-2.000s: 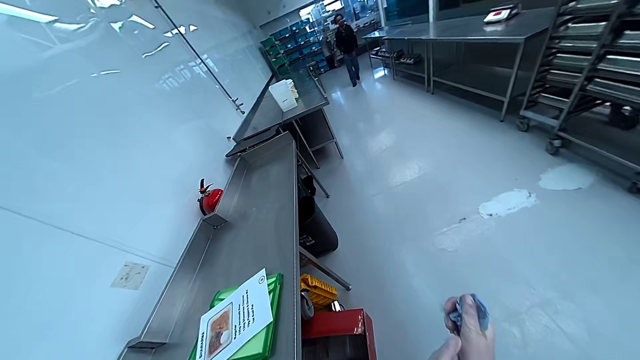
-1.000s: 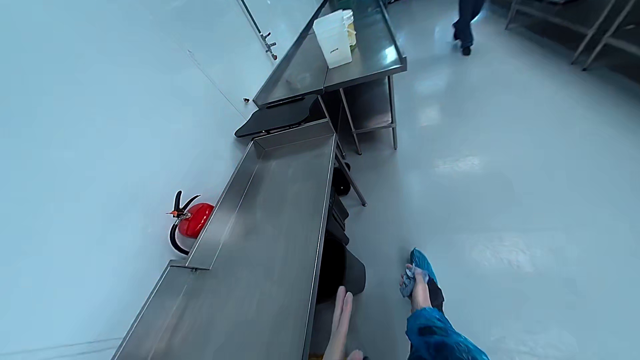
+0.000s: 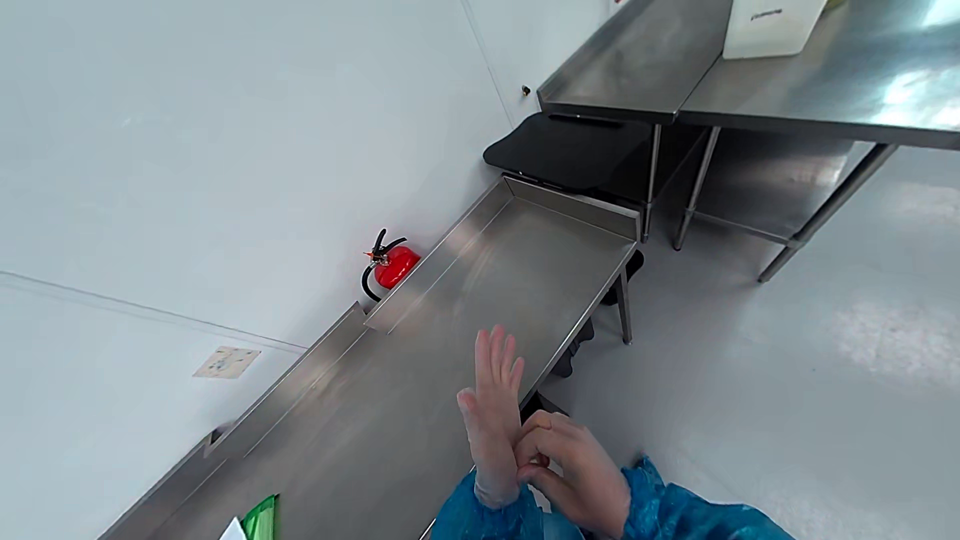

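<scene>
My left hand [image 3: 493,416] is raised beside the steel bench edge, palm flat and fingers extended, holding nothing. It appears to wear a thin clear glove, whose edge shows at the wrist above a blue plastic sleeve [image 3: 480,517]. My right hand [image 3: 574,469], coming from the lower right out of another blue sleeve [image 3: 697,517], has its thumb and fingers pinched at the side of my left hand near the wrist, seemingly on the glove. Behind them lies the steel bench [image 3: 390,420].
A red fire extinguisher [image 3: 396,266] stands between wall and bench. A green item [image 3: 261,517] with a white sheet lies at bottom left. Beyond the bench are a black mat-like panel [image 3: 577,150] and a steel table [image 3: 795,97] bearing a white container [image 3: 769,26]. Grey floor [image 3: 720,360] extends right.
My hands, apart one second ago, have come together. The crumpled blue item that was in my right hand is no longer seen. The view has shifted, and the person beyond is out of it.
</scene>
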